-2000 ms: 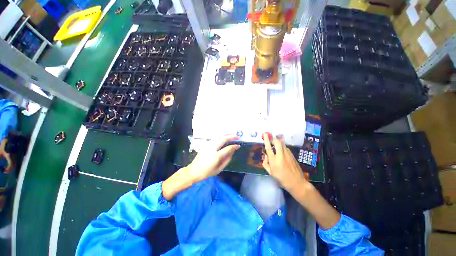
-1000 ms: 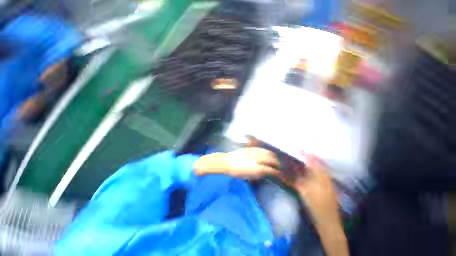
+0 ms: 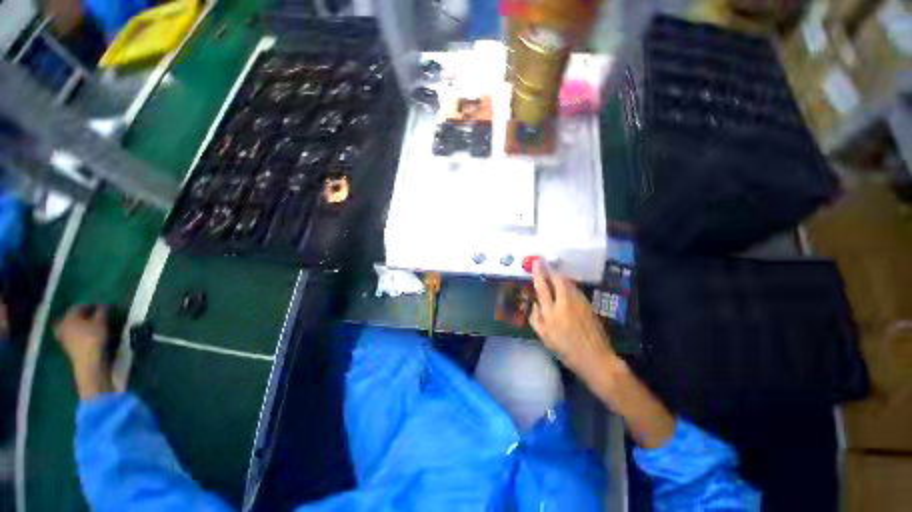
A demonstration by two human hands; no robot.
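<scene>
My right hand (image 3: pixel 570 322) is at the front edge of the white press base (image 3: pixel 450 220), with fingertips at the red button (image 3: pixel 531 263); it holds nothing. My left hand (image 3: pixel 86 338) is over the green conveyor at far left, blurred, so I cannot tell if it holds anything. A loose black part (image 3: pixel 141 338) lies just right of it, another (image 3: pixel 193 303) farther right. The brass press head (image 3: pixel 537 75) stands over an orange-brown fixture (image 3: pixel 530 138). Left of it, black parts (image 3: pixel 462 139) sit by another orange-brown fixture (image 3: pixel 474 108).
The gridded tray of parts (image 3: pixel 270 150) lies left of the press, with one orange-brown piece (image 3: pixel 337 189). Black stacked trays (image 3: pixel 735 140) stand right, with another black tray (image 3: pixel 750 330) nearer. A keypad (image 3: pixel 612 295) is right of the base. A yellow tray (image 3: pixel 150 35) is far left.
My left hand has moved from the front of the press base far left to the conveyor. My right hand remains by the red button. The view swung aside and back.
</scene>
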